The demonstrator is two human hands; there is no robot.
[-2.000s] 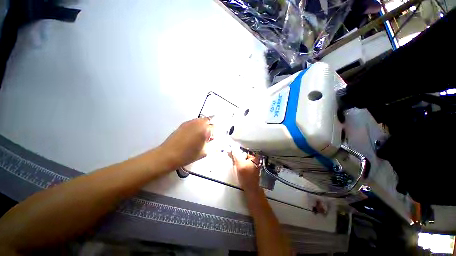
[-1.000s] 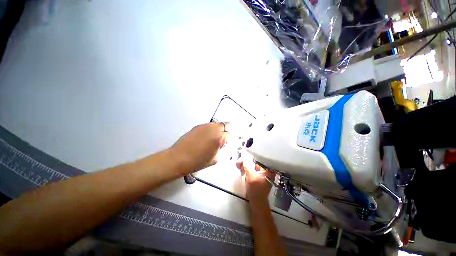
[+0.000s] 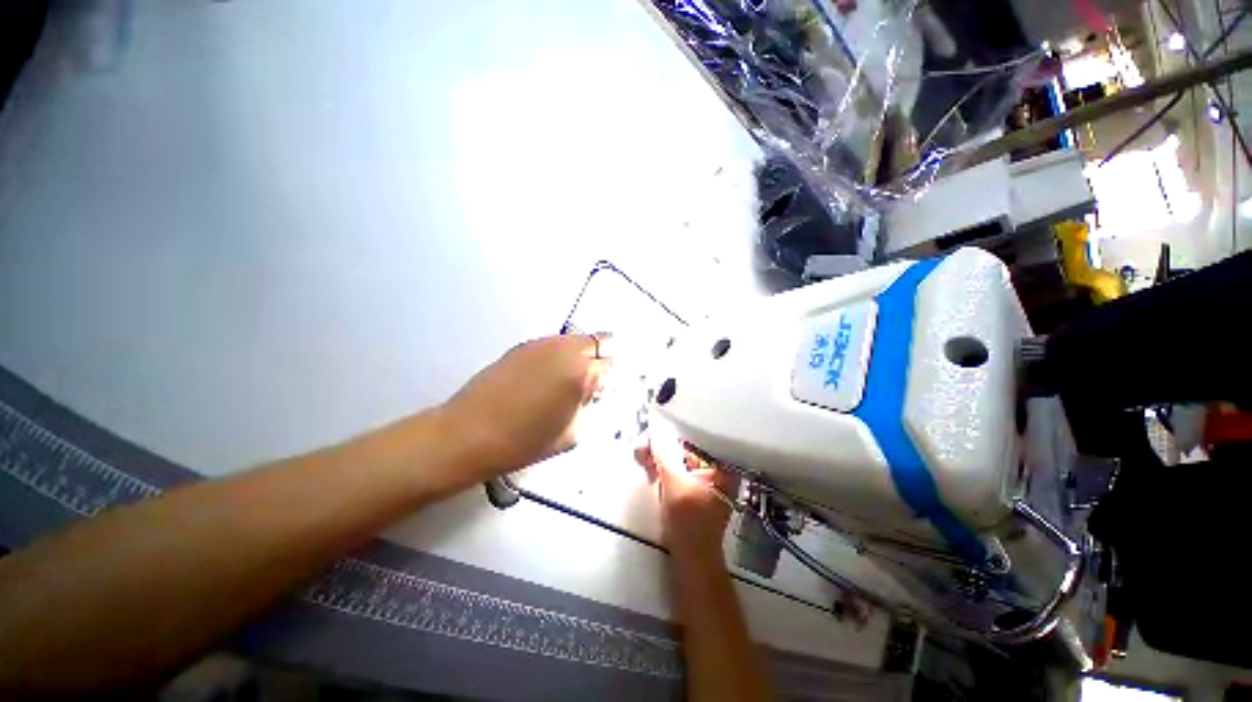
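Note:
The white sewing machine head (image 3: pixel 893 384) with a blue stripe and "JACK" lettering stands right of centre. My left hand (image 3: pixel 529 405) is at the left of its lit needle end, with the fingers closed together. My right hand (image 3: pixel 687 491) is just below the machine head's needle end, its fingertips close to the needle area. The fingertips of both hands lie in strong glare, with a small gap between them. Whether they hold thread or another tiny item cannot be told. The needle and presser foot are lost in the glare.
An edge ruler tape (image 3: pixel 481 624) runs along the table's front edge. Crinkled clear plastic bags (image 3: pixel 838 124) lie behind the machine. A dark cloth bundle (image 3: pixel 1167 357) hangs at the right by the machine head. A yellow object (image 3: pixel 1085 261) is behind it.
Since two seconds ago the view has shifted, so the machine head sits lower and further right. The dark strip at top left has left the picture. Both hands keep nearly the same place at the needle area.

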